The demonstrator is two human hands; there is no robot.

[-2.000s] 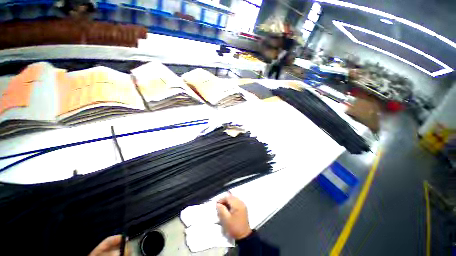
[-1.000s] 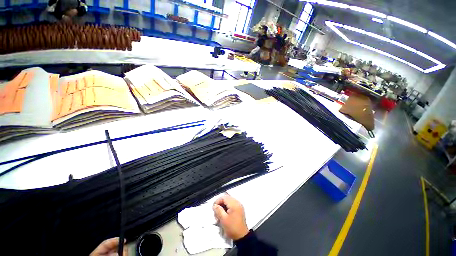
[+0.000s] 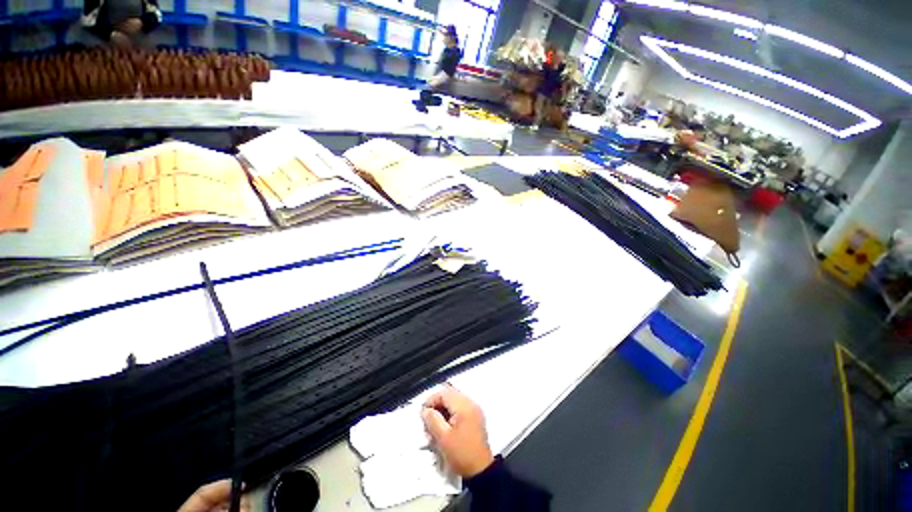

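My left hand [image 3: 212, 496], cut off by the bottom edge, holds one thin black strap [image 3: 236, 400] that stands upright across the strap bundle [image 3: 380, 330]. My right hand [image 3: 459, 430] rests with curled fingers at the right edge of a crumpled white cloth or paper [image 3: 398, 458]. Its thumb and forefinger are pinched together; I cannot tell whether something thin is between them. A small round pot with dark contents [image 3: 295, 490] stands between my hands on a pale board [image 3: 343, 474].
Fanned paper stacks with orange pieces [image 3: 180, 195] line the table's back. Two thin dark straps [image 3: 300, 264] lie beyond the bundle. A second black bundle [image 3: 625, 228] lies farther right. A blue bin [image 3: 663, 350] is beside the table. People stand in the background.
The view has shifted slightly, so most things sit a little farther left. Both hands keep nearly the same pose, and the strap is still upright in my left hand.
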